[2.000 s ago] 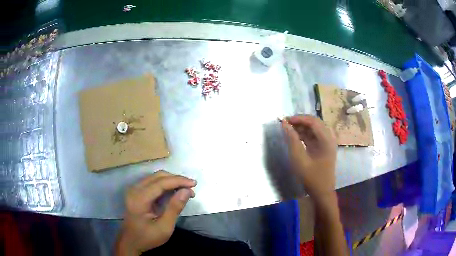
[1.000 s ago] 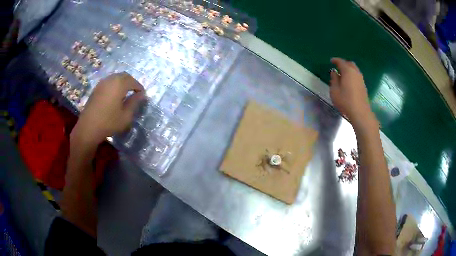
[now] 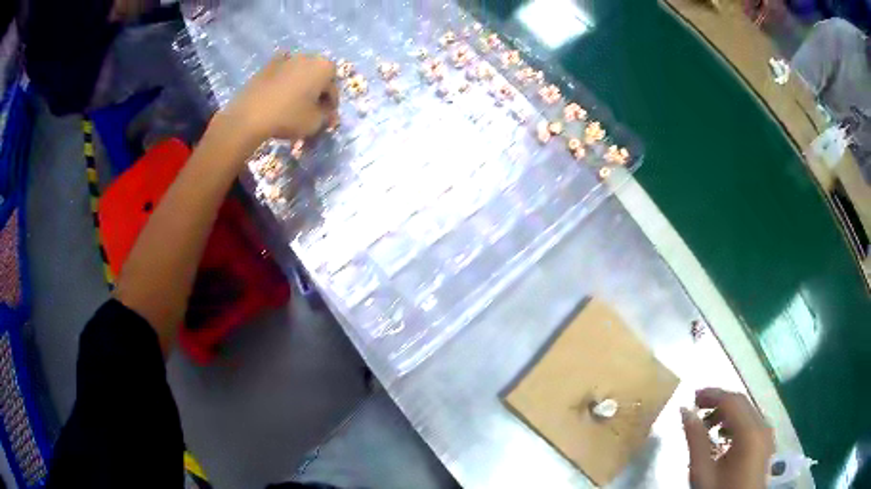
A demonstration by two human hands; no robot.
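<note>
My left hand [image 3: 293,98] is over the clear blister tray [image 3: 411,220] at the upper left, fingers curled down among small pale figurine parts [image 3: 458,57]. Whether it grips one of them cannot be told. My right hand [image 3: 731,441] is at the lower right, partly cut off by the edge, with thumb and finger apart near small red-white pieces. Whether it holds anything is unclear. A brown cardboard pad [image 3: 554,390] with a small stain lies on the metal bench, and a white lump [image 3: 604,409] stands on it.
A green conveyor belt [image 3: 707,191] curves behind the bench. A red stool [image 3: 153,191] stands on the floor at left, by yellow-black tape [image 3: 93,181]. A white bottle [image 3: 785,466] is at lower right. A person's grey sleeve [image 3: 831,72] shows across the belt.
The view has swung left along the bench, bringing more of the tray in. My left hand has moved to the tray's far part. My right hand has come off the belt side to beside the pad.
</note>
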